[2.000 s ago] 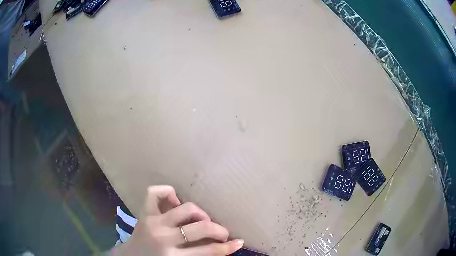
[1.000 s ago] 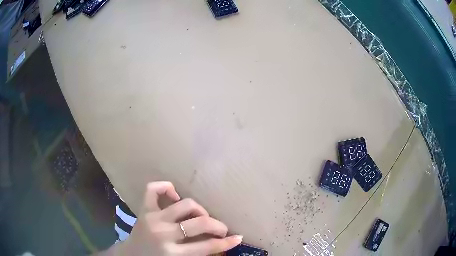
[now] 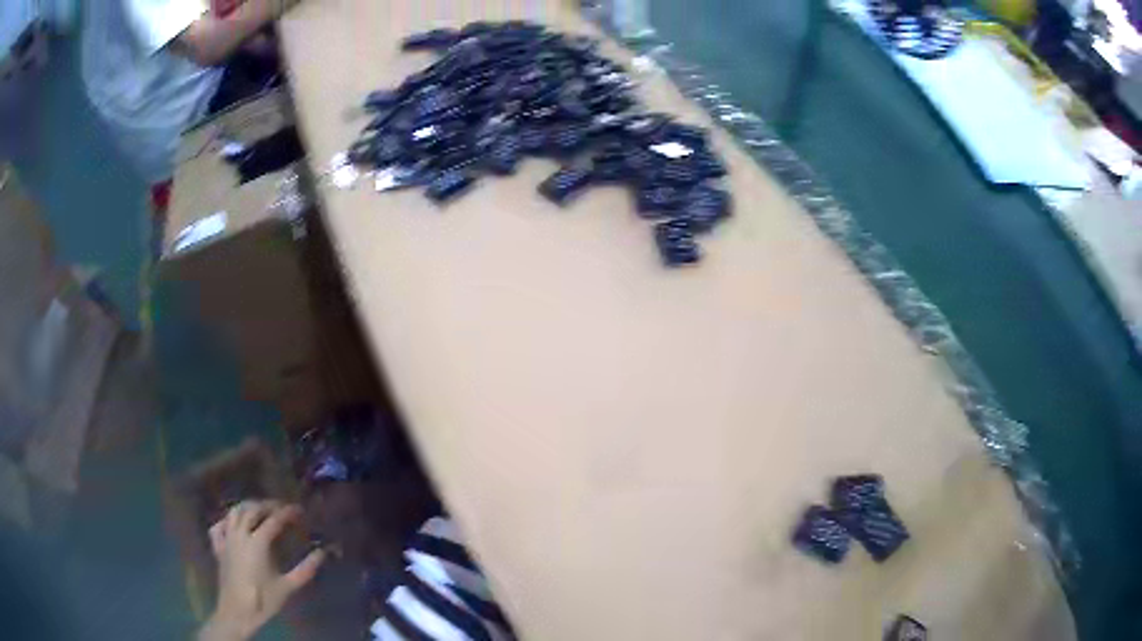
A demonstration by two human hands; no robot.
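Note:
My left hand is at the lower left, past the table's left edge and over a brown open carton. It is blurred; its fingers are apart and I see nothing held in it. My right hand is not in view. Three black display modules lie touching each other at the lower right of the tan tabletop. Another module is cut off by the bottom edge. A large heap of black modules covers the far end of the table, with one module at its near right side.
Clear crinkled tape runs along the table's right edge, beside a green surface. A brown carton stands left of the table, with a dark glossy bundle nearer me. Another person's arm shows at the top left. Striped cloth is at the bottom.
The view has swung up and left, showing the far heap. My left hand has moved from the table's near edge out to the left over the carton, and its fingers have spread.

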